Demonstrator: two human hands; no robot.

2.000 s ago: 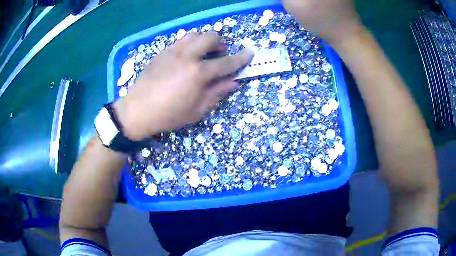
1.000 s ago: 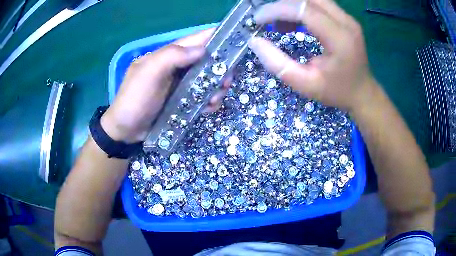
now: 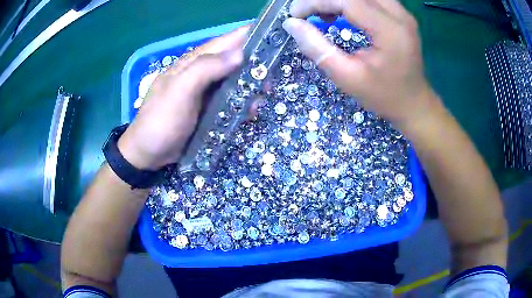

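A grey metal strip [image 3: 232,96] is held slanted over the blue parts tray [image 3: 280,250], its upper end near the top edge of the view. Several shiny fittings sit along it. My left hand [image 3: 175,105], with a dark wristband, grips the strip around its middle. My right hand [image 3: 373,64], with a pale band on a finger, is at the strip's upper end, thumb and finger close together; whether a fitting is between them cannot be told. Loose silver round fittings [image 3: 315,169] fill the tray, with a small white label [image 3: 197,224] among them at the lower left.
Bright strips [image 3: 55,151] lie on the green bench [image 3: 96,75] at left. A block of stacked strips [image 3: 508,107] stands at the right edge. Thin dark rods [image 3: 458,8] lie at the upper right. Long white lines cross the upper left.
Two seconds ago my left hand was over the fittings and a pale strip. Since then the strip came up in my left hand. In the last second both hands shifted only slightly.
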